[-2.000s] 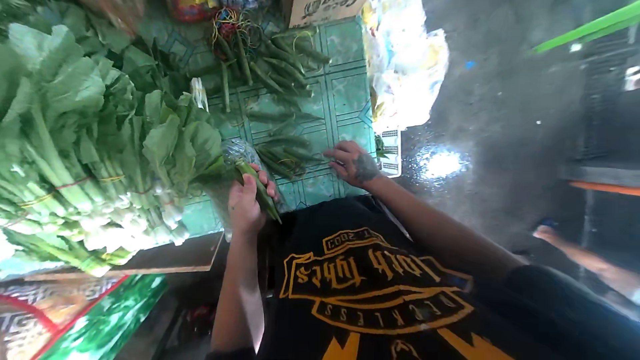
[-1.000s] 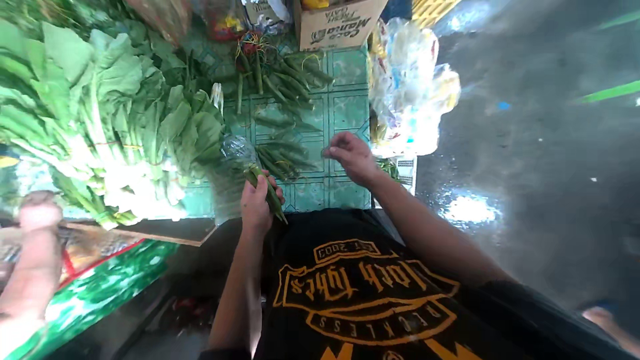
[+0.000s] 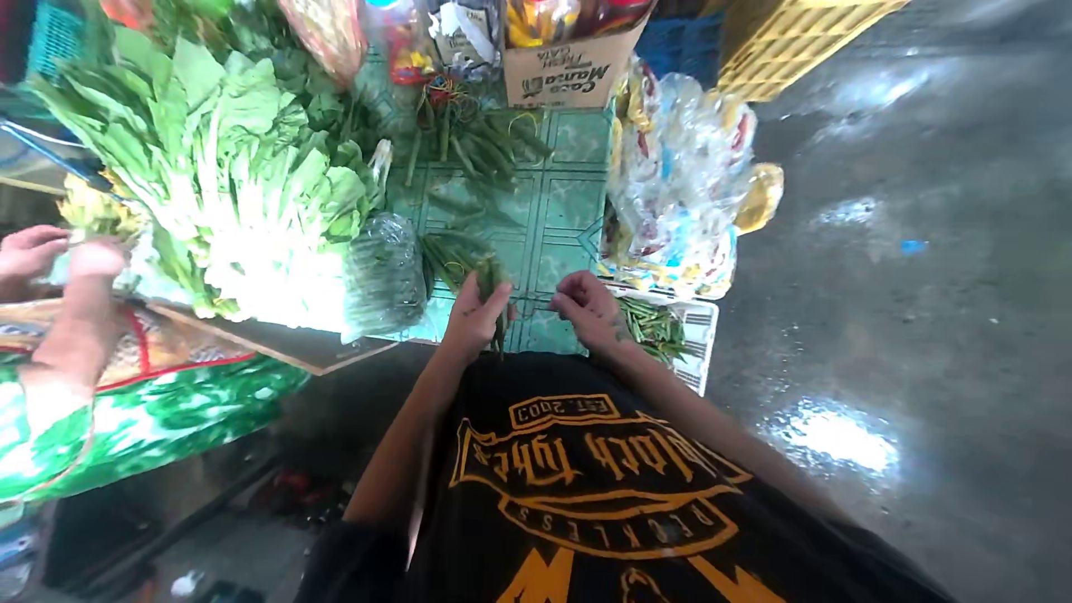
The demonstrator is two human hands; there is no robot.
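Observation:
My left hand point(image 3: 476, 316) grips a small bunch of long green pods point(image 3: 492, 285), perhaps okra, near the table's front edge. To its right, my right hand point(image 3: 584, 308) is raised over the green patterned tabletop point(image 3: 563, 226) with curled fingers; whether something thin is between them cannot be told. Loose green pods point(image 3: 448, 255) lie just beyond my left hand, and a larger pile point(image 3: 486, 151) lies farther back beside coloured rubber bands point(image 3: 444, 90). A clear plastic bag of green vegetables point(image 3: 383, 272) sits left of my left hand.
Leafy greens point(image 3: 243, 167) cover the table's left part. Another person's hands point(image 3: 67, 255) work at far left. A cardboard box point(image 3: 559, 77) and yellow crate point(image 3: 796, 46) stand at the back. Plastic-wrapped packs point(image 3: 682, 176) and a white tray of cut green pieces point(image 3: 702, 335) line the right side.
The bunch in my left hand has moved right, away from the plastic bag, and is now more upright. The other person's hands are at the far-left greens. The view has shifted.

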